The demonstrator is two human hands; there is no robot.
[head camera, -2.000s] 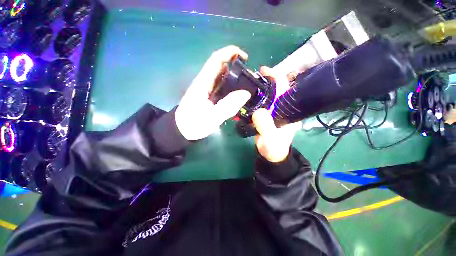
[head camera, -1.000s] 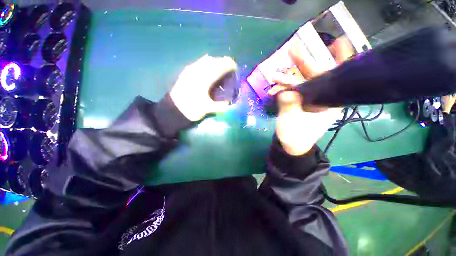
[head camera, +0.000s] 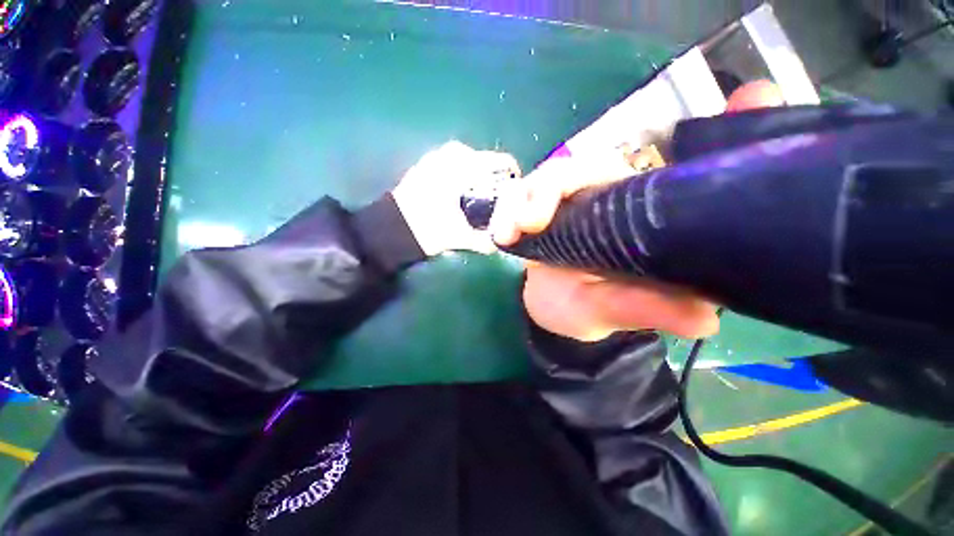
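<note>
My left hand (head camera: 445, 199) is closed around a small black round unit (head camera: 479, 210), mostly hidden by the fingers, over the green bench. My right hand (head camera: 617, 298) holds the thick black electric screwdriver (head camera: 753, 220) around its ribbed front part. The screwdriver's tip end is at the unit, where my two hands meet; the tip itself is hidden by my fingers. The screwdriver's body fills the right side of the view.
A black holding tray (head camera: 146, 209) with rows of round units, some glowing pink or white, is at left. A white screw feeder (head camera: 638, 110) lies behind the screwdriver. A thick black cable (head camera: 764, 461) curves below right. The green bench (head camera: 314, 115) spans the middle.
Since one second ago, the screwdriver has moved left and larger into view, and my right hand now meets my left hand. My left hand has shifted slightly right and stays around a unit.
</note>
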